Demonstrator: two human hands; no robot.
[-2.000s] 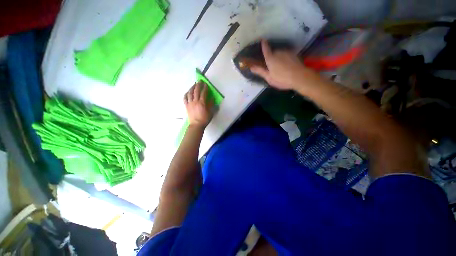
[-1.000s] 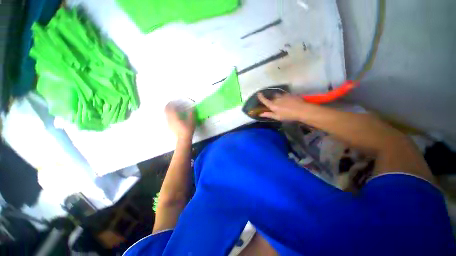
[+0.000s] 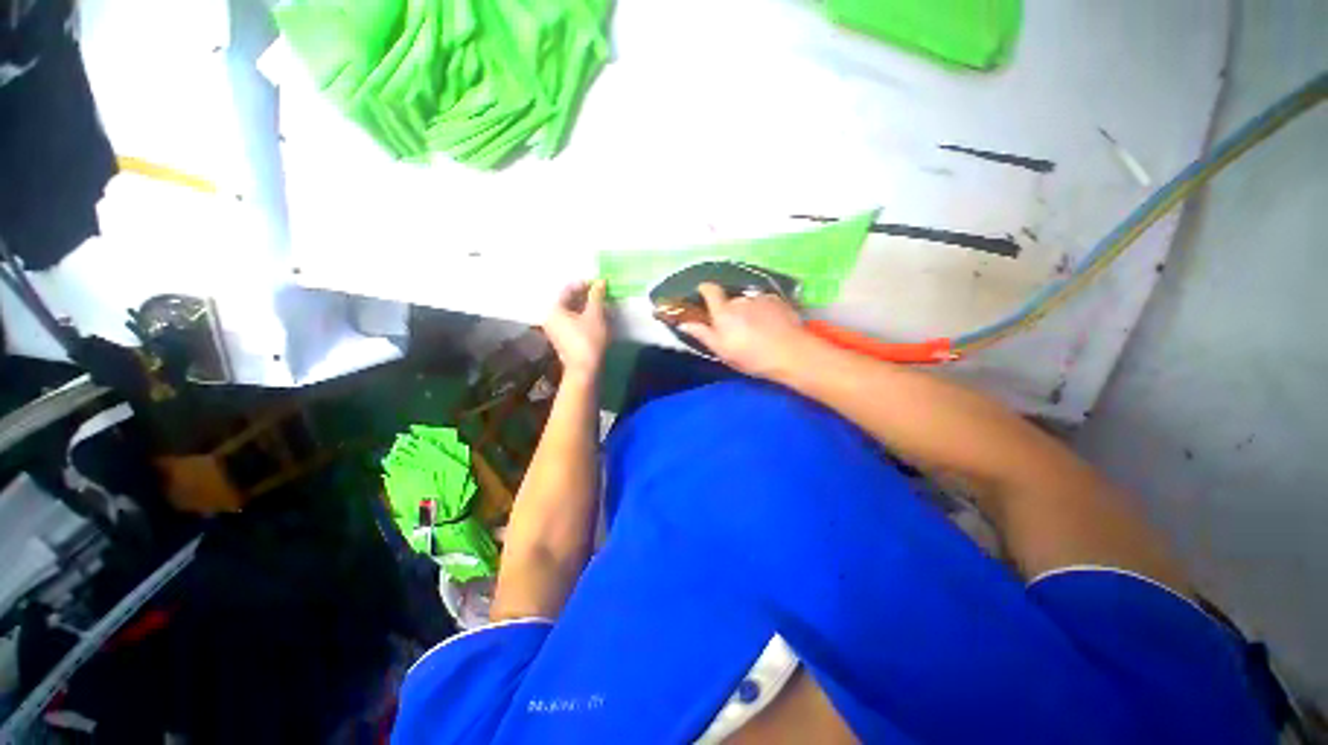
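A bright green cut fabric piece (image 3: 838, 259) lies along the near edge of the white pressing table (image 3: 437, 233). My left hand (image 3: 583, 323) pinches its left end between thumb and fingertips at the table edge. My right hand (image 3: 750, 328) is closed on the handle of the dark, pointed iron (image 3: 757, 277). The iron rests on the fabric piece, its tip towards my left hand, and hides part of the fabric. An orange-red sleeve (image 3: 881, 344) runs right from the iron into a grey and yellow hose (image 3: 1136, 226).
A loose green heap (image 3: 466, 73) lies at the table's far left, and a neat green stack (image 3: 947, 26) at its far right. Dark streaks (image 3: 947, 237) mark the cover beyond the iron. A lower green bundle (image 3: 437, 488) sits below the table edge by my left arm. A pale wall (image 3: 1253, 364) stands at right.
The view has turned and shifted left. The iron has moved from beside the fabric piece onto it. My left hand now pinches the piece's left end. The lower green bundle has come into fuller view.
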